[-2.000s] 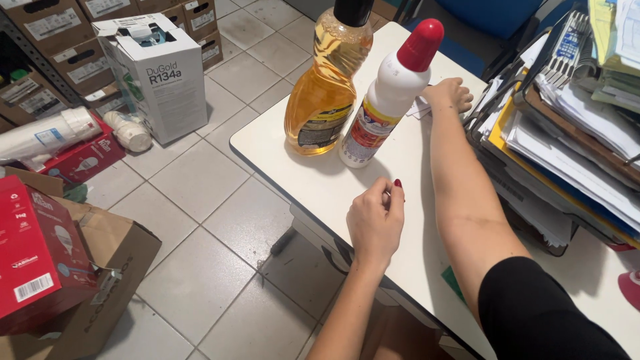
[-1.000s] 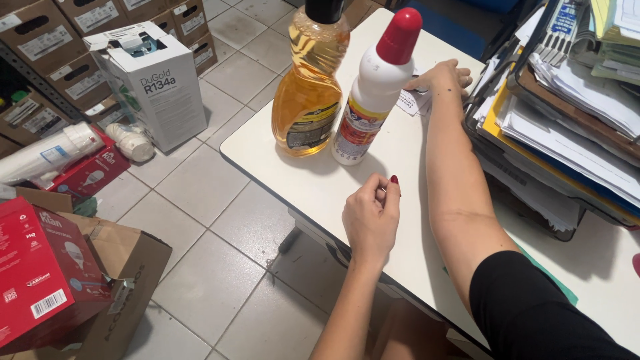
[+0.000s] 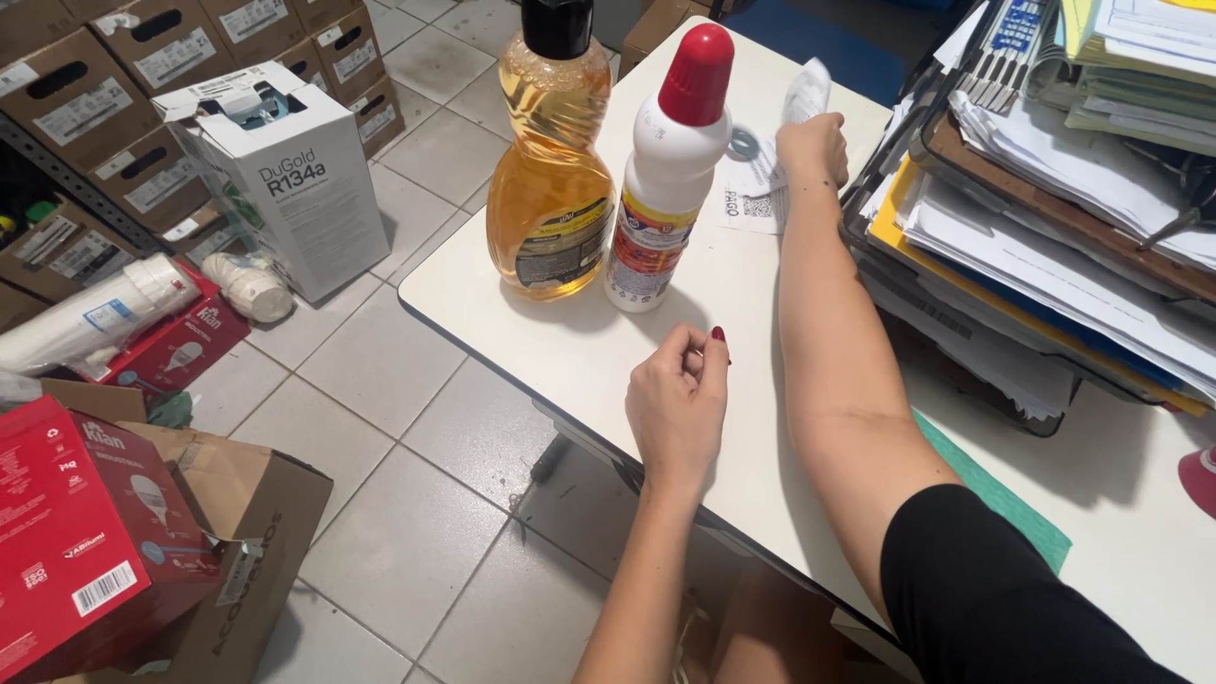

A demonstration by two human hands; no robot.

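My right hand (image 3: 812, 149) reaches across the white tabletop (image 3: 570, 366) and is closed on a printed paper slip (image 3: 806, 90), whose end sticks up past the fingers. More printed paper (image 3: 750, 204) lies beneath and left of it, with a grey ring-shaped thing (image 3: 743, 143) there. My left hand (image 3: 676, 408) is curled over the table's near edge, with no object visible in it. Between the hands and the far left corner stand a white plastic bottle with a red cap (image 3: 665, 180) and, left of it, a clear bottle of amber liquid with a black cap (image 3: 551, 171).
Stacked paper trays (image 3: 1045, 247) line the table's right side, above a green sheet (image 3: 997, 494). On the tiled floor at left are a white box (image 3: 294, 190), red lamp boxes (image 3: 66, 532), an open cardboard box (image 3: 256, 532) and stacked cartons (image 3: 171, 57). A blue chair (image 3: 817, 47) is behind the table.
My right hand has closed, and the paper slip now rises from it; one second ago its fingers were spread over paper there. My left hand and both bottles have stayed in place.
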